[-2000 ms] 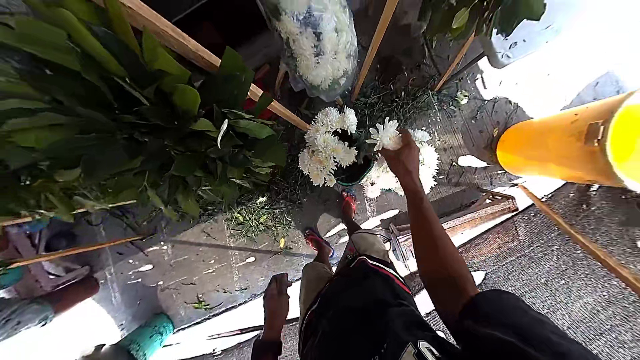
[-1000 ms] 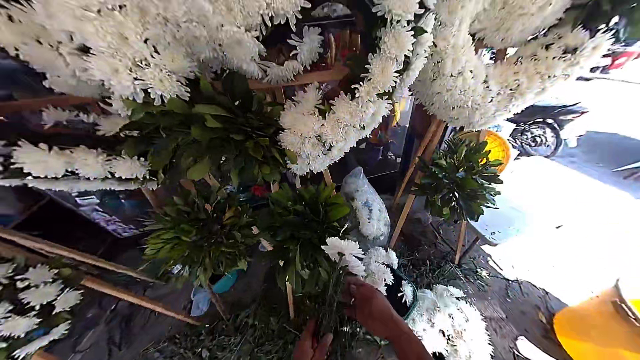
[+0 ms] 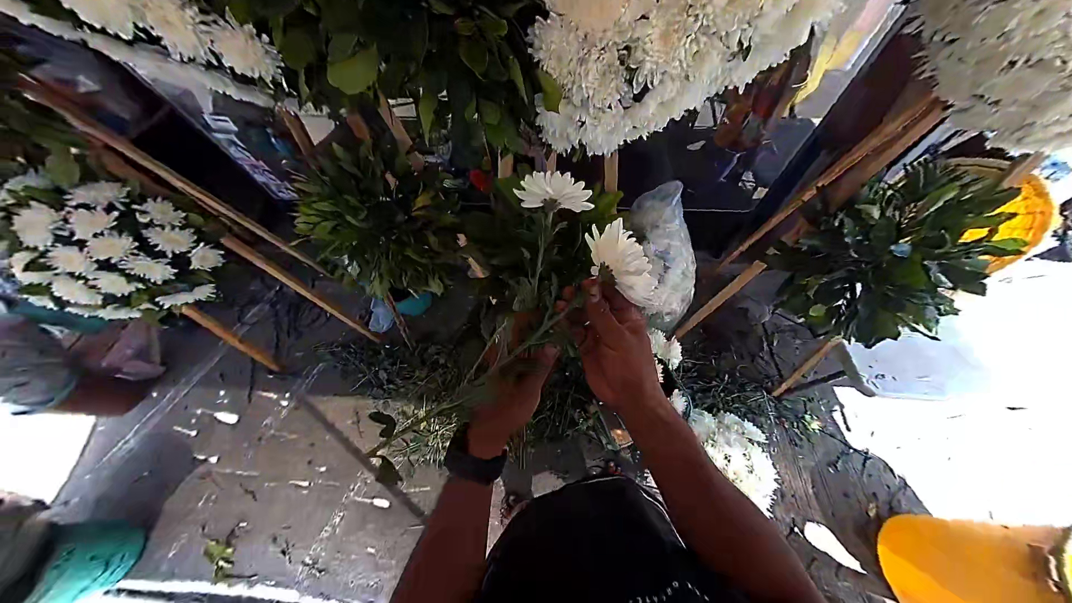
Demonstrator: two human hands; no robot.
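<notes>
Two long-stemmed white chrysanthemums are in front of me. My left hand is closed around the lower stems, with a dark band on its wrist. My right hand has its fingers on the stem just below the head of the right-hand white chrysanthemum. The other white chrysanthemum stands upright a little to the left and higher up, its leafy stem running down toward my left hand. Behind the flowers, a clear plastic bag of whitish contents leans beside leafy greenery. More white flowers lie low beside my right forearm.
Wooden stand legs slant down on both sides. Leafy arrangements and dense white flower displays surround the work spot. A yellow container stands at lower right. Cut stems litter the floor. Part of a person in teal shows at lower left.
Two seconds ago my right hand was at the flowers by the dark container and my left hung low. Both hands are now together on stems. The view has swung strongly.
</notes>
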